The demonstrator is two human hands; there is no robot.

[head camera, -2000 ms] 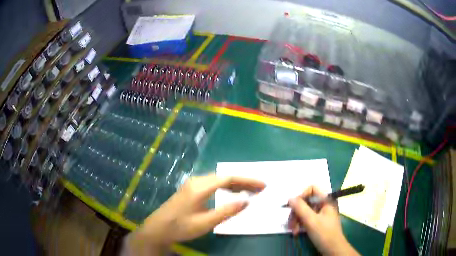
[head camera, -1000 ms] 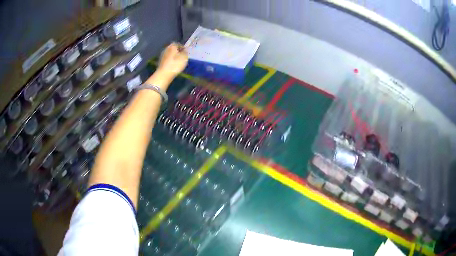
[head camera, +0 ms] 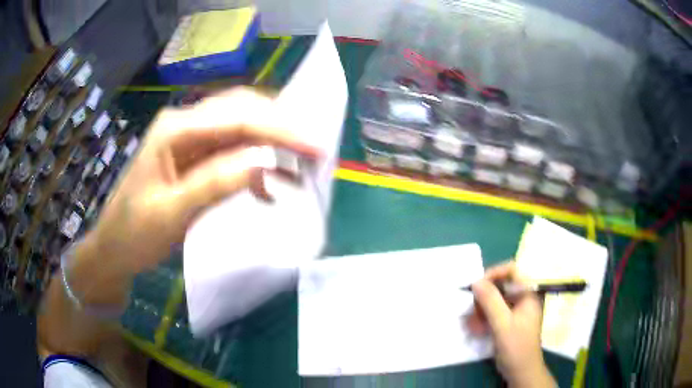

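My left hand (head camera: 220, 163) is raised over the left part of the bench, blurred, and grips a white paper (head camera: 262, 242) that hangs bent and partly upright. My right hand (head camera: 516, 311) holds a black pen (head camera: 561, 287) over the right edge of a white sheet (head camera: 394, 314) lying flat on the green mat. The pen tip is near the sheet; I cannot tell if it touches. A yellow-and-white printed sheet (head camera: 565, 303) lies to the right, partly behind my right hand. The blue box (head camera: 209, 68) at the back left shows yellow paper on top.
Clear plastic trays with parts and white labels (head camera: 489, 155) are stacked at the back right. A tall stack of filled trays (head camera: 49, 167) stands at the left. A clear blister tray at the left is mostly hidden. A red wire (head camera: 616, 303) runs down the right side.
My left hand has come back from the blue box with the white paper, leaving yellow paper showing there. My right hand with the pen is in view again. The head view has shifted.
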